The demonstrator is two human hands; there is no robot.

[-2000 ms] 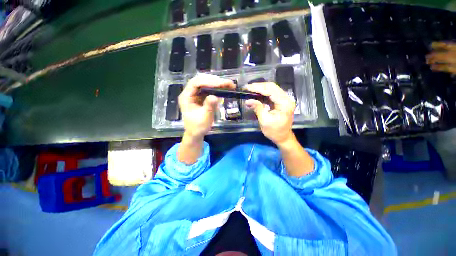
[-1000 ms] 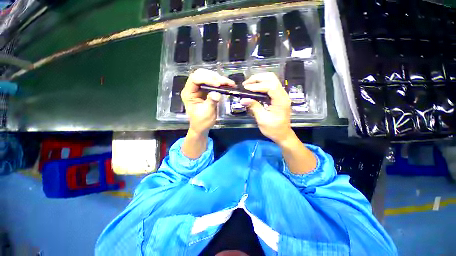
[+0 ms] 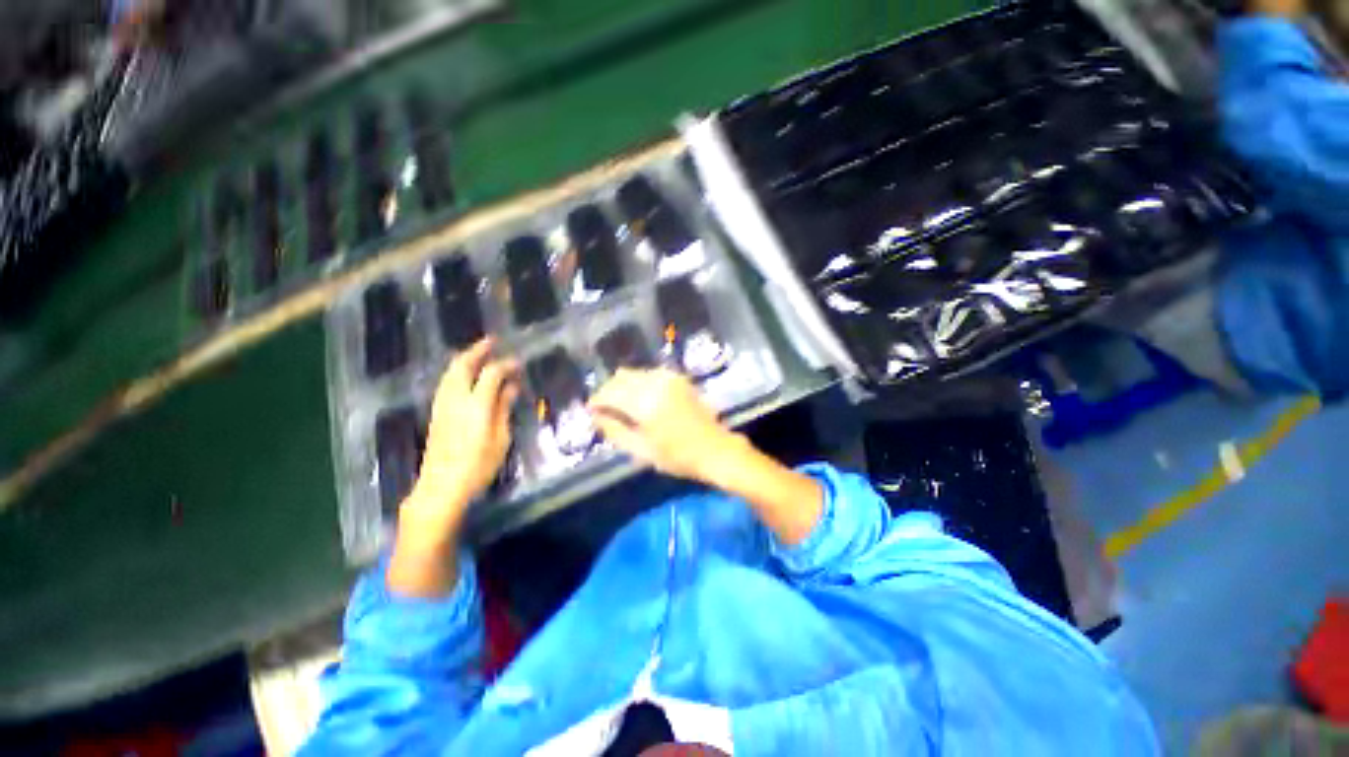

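Observation:
A clear blister tray lies tilted across the view in front of me, with black mobile phones in its two rows of pockets. My left hand is over the near row, fingers pointing down into the second pocket from the left. My right hand is over the near row further right, fingertips beside a phone with a white label patch. Blur and the fingers hide whether either hand grips a phone.
A large glossy black blister tray with a white liner under its edge is at the right. Another tray of phones lies beyond the pale strip. Another person's blue sleeve is at the right edge. Dark trays are stacked below bench height.
The thin black piece held up between both hands no longer shows there. The hands have parted and lowered to the clear tray. The view has turned and shifted right.

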